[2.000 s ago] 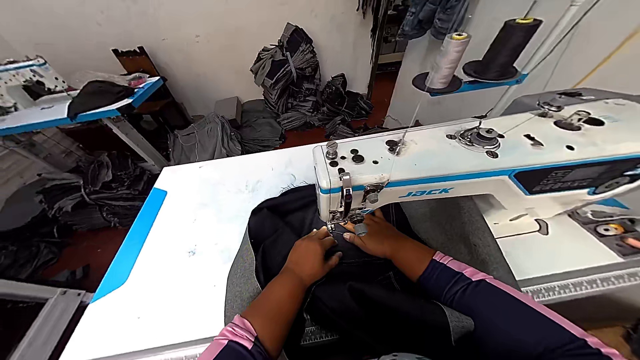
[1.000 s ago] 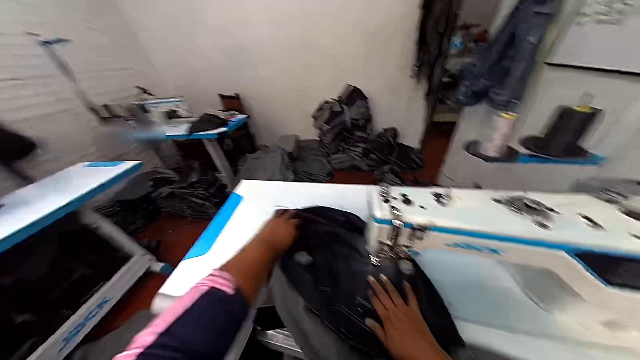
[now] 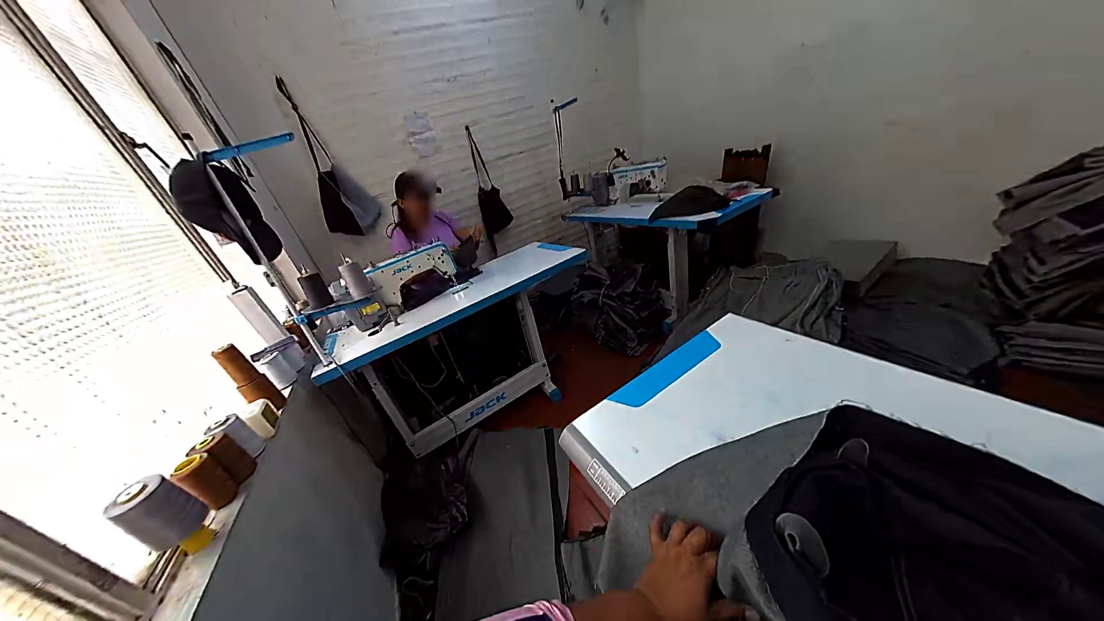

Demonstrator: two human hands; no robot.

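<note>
My left hand (image 3: 680, 561) is at the bottom centre, its fingers bent into the grey side of a dark denim garment (image 3: 957, 517) near the front edge of the white sewing table (image 3: 776, 379). The cloth bunches up beside the hand. Much of the garment lies on the tabletop, its black side folded over at the right, with a small grey rounded piece (image 3: 804, 543) showing. My right hand cannot be made out. The sewing machine on this table is outside the view.
A co-worker (image 3: 423, 216) sits behind another sewing machine (image 3: 414, 267) at the left. Thread cones (image 3: 159, 509) line the window ledge. Garment piles (image 3: 621, 306) lie on the floor, and more stacked cloth (image 3: 1052, 241) stands at the right. Grey cloth (image 3: 509, 517) hangs low beside the table.
The view has swung far to the left. My left hand has gone from the black cloth on the tabletop to the grey cloth at the table's front edge. My right hand has left the view.
</note>
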